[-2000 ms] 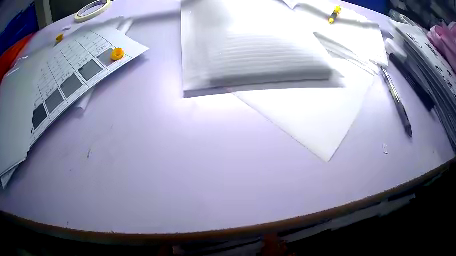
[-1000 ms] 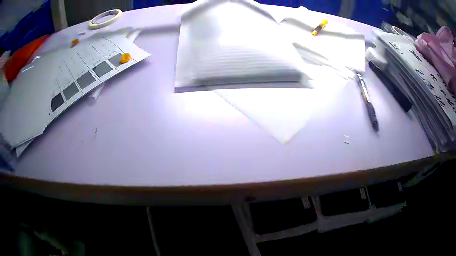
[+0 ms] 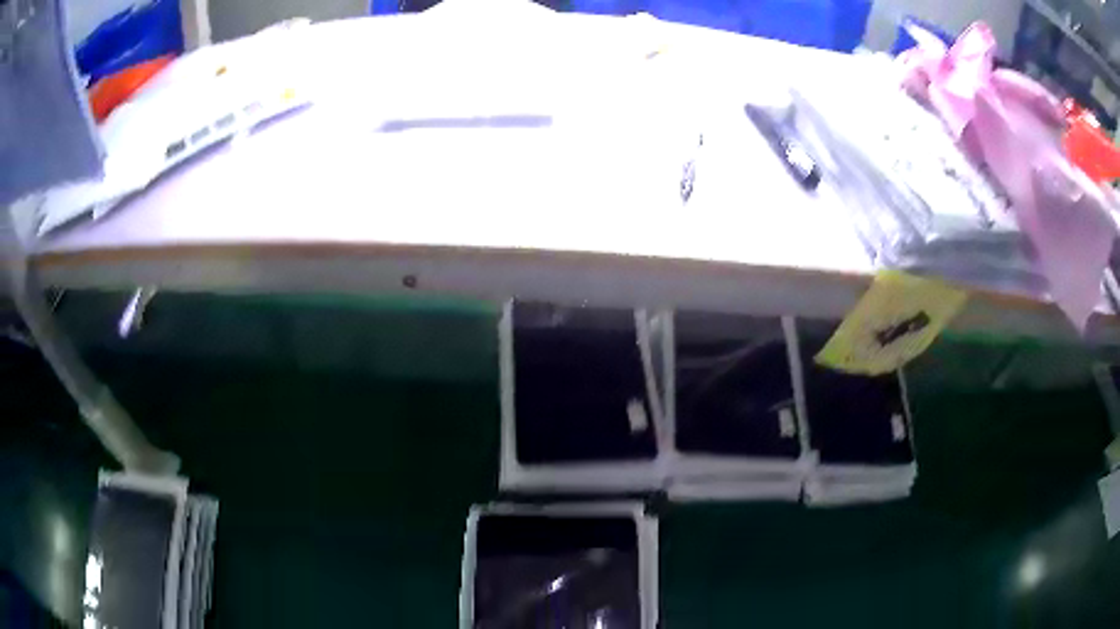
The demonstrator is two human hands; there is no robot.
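Note:
No hand shows. Nearest in front of me, a black tablet (image 3: 559, 565) in a white foam sleeve lies on the dark green bench, cut off by the bottom edge. Its glass shows reflections. Behind it, under the shelf edge, stand three stacks of black-topped tablets with layered white edges: left (image 3: 580, 393), middle (image 3: 735, 393) and right (image 3: 856, 415). Each top tablet has a tiny white label near its lower right corner. Another stack (image 3: 135, 553) is at the far left, cut off by the bottom edge.
The white shelf (image 3: 405, 184) spans the view above the bench, overexposed. On it are papers (image 3: 203, 141) at left, a paper pile (image 3: 915, 184), a dark stick (image 3: 782, 141) and pink cloth (image 3: 1019, 148) at right. A yellow card (image 3: 893, 326) hangs from its edge. A post (image 3: 86, 393) stands left.
The view has tilted down and back. The shelf now sits higher and brighter in the picture, and the bench with the tablet and stacks has come into clear view.

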